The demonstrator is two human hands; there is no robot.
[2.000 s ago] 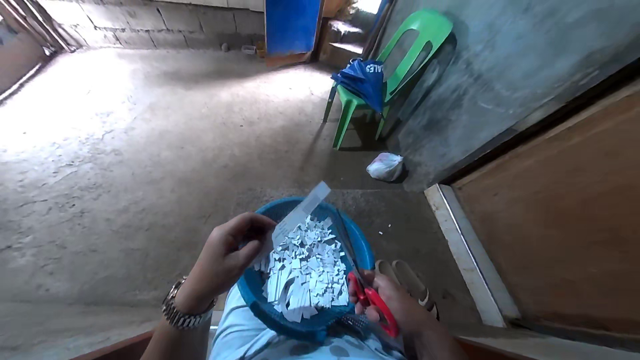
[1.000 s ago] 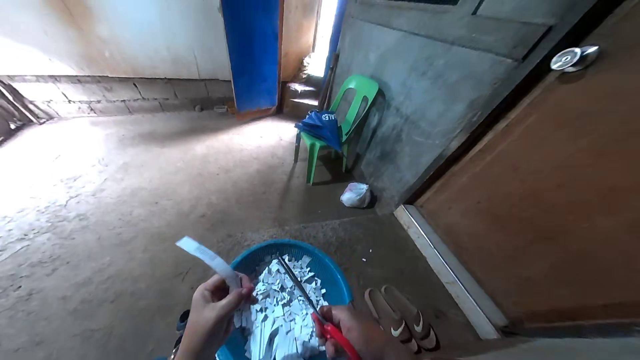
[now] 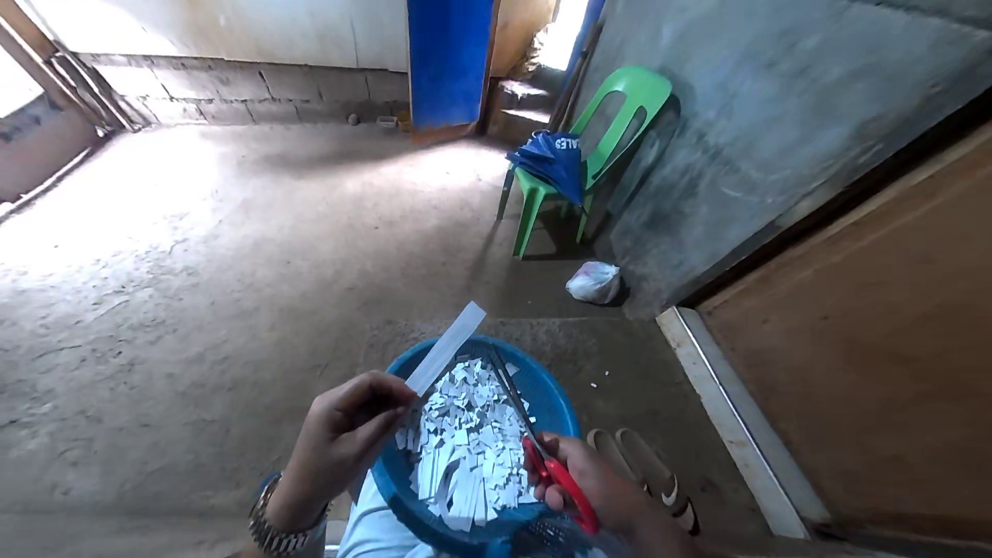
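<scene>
My left hand [image 3: 353, 434], with a metal-banded watch at its wrist, pinches the lower end of a white paper strip [image 3: 447, 350]. The strip slants up to the right over the left rim of a blue plastic basin [image 3: 559, 399]. Small cut paper pieces [image 3: 469, 411] and some longer strips fill much of the basin, which rests at my lap. On the right side my right hand [image 3: 581, 473] holds red-handled scissors [image 3: 570, 490]. Their blades point up and to the left above the pieces, apart from the held strip.
A green plastic chair [image 3: 635, 93] bearing a folded blue umbrella [image 3: 552, 159] stands by the grey wall. A white plastic bag [image 3: 594, 282] lies on the floor nearby. Sandals [image 3: 647, 461] sit right of the basin, near a door sill [image 3: 728, 411] and a brown door [image 3: 876, 333].
The strip in my left hand pointed up-left one second ago and now points up-right. My right hand still holds the scissors. The view has swung.
</scene>
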